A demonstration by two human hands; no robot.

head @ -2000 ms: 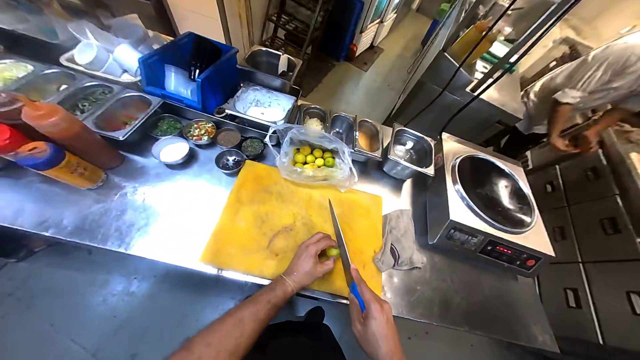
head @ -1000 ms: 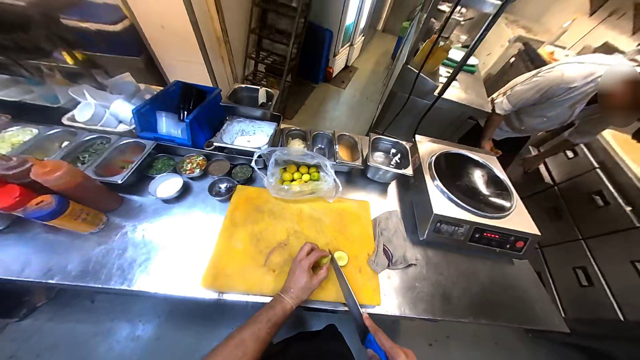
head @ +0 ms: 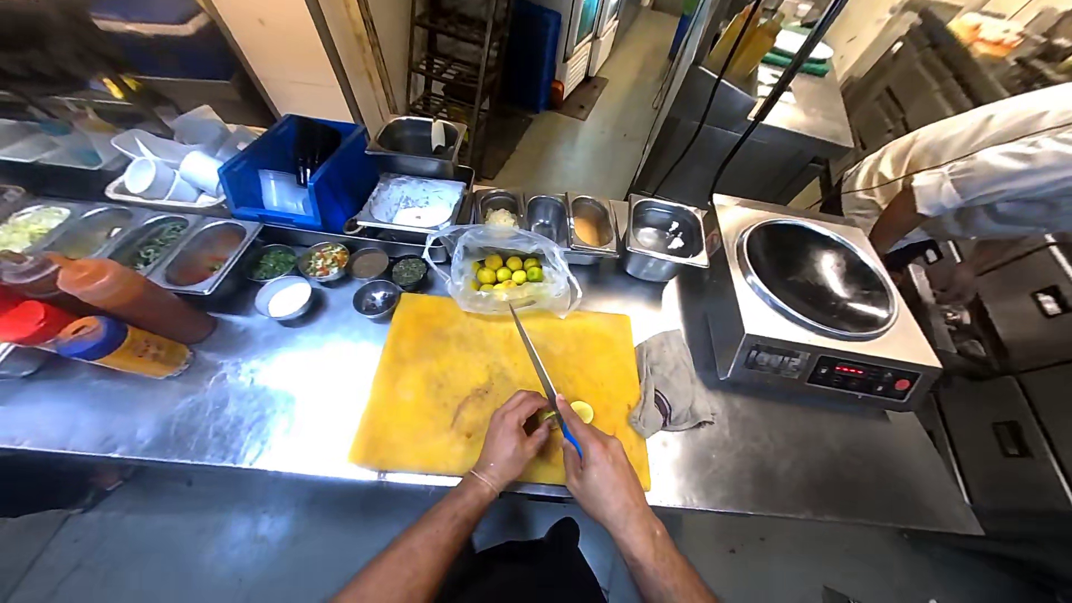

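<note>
My right hand (head: 605, 471) grips the blue handle of a kitchen knife (head: 534, 356), whose blade points away from me over a yellow cutting board (head: 435, 377). Close to its left, my left hand (head: 511, 440) pinches a piece of lime, mostly hidden by the fingers and the knife. A cut lime half (head: 581, 411) lies on the board just right of the blade, its pale face up. At the board's far edge sits a clear plastic bag (head: 469, 276) holding several yellow-green limes (head: 509, 272).
A grey cloth (head: 672, 385) lies against the board's right side, beside an induction wok cooker (head: 825, 293). Small bowls (head: 285, 297), metal pans (head: 666, 239), a blue bin (head: 289, 180) and sauce bottles (head: 134, 297) stand behind and left. A person (head: 963, 176) in white is at the right.
Two seconds ago the lime was under my left fingers; a cut half now lies on the board. My right hand with the knife has come back up beside my left hand since one second ago.
</note>
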